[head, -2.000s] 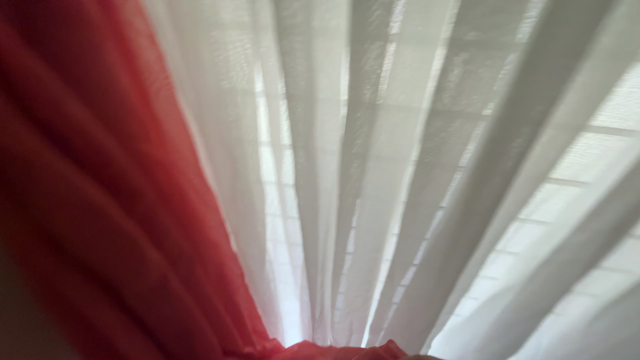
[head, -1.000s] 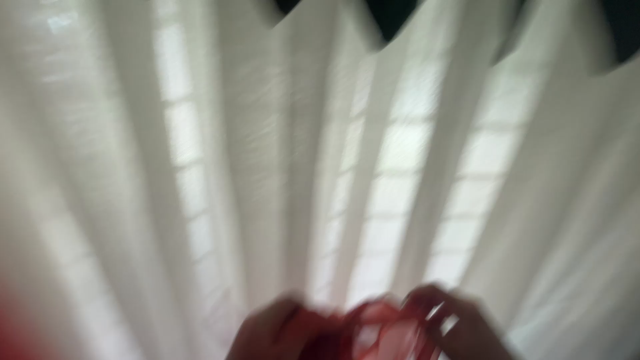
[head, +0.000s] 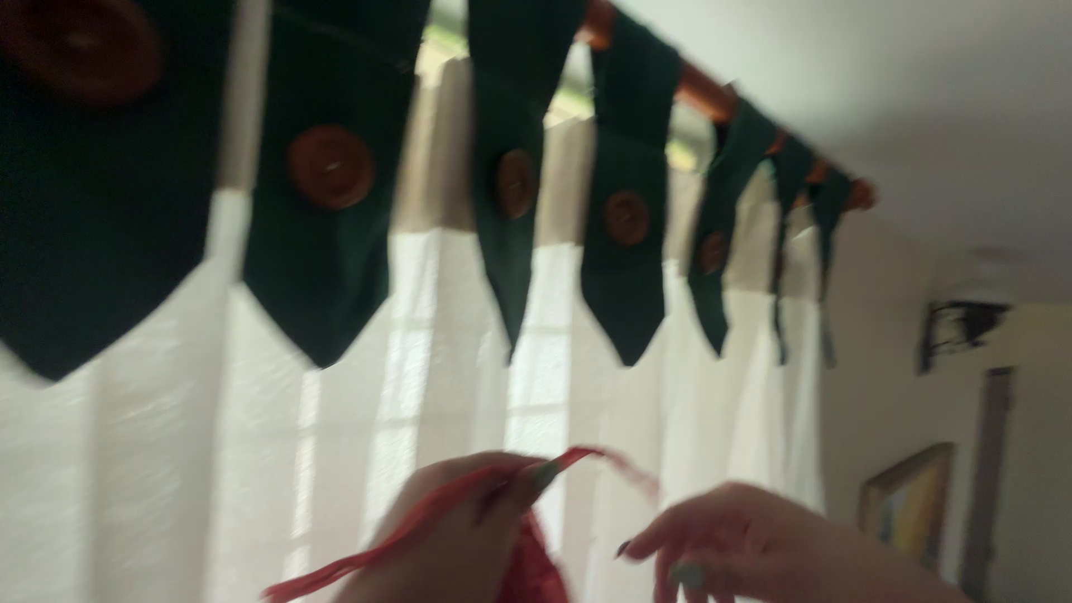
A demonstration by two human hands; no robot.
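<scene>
My left hand, at the bottom centre, pinches a thin red fabric. One strip of it trails to the lower left, a narrow end curves out to the right past the fingertips, and more red cloth hangs below the hand. To the right, my right hand is apart from the left, its fingers loosely bent and partly spread, with no cloth clearly held in it. Behind both hands hangs a sheer white curtain, with dark green pointed tabs that bear brown buttons.
An orange-brown curtain rod runs along the top toward the right, under the ceiling. Light comes through a window behind the curtain. On the right wall are a framed picture and a black metal bracket.
The view has swung up to the tabs and rod. A second ago both hands were close together at the red cloth; now the right hand is apart from the left.
</scene>
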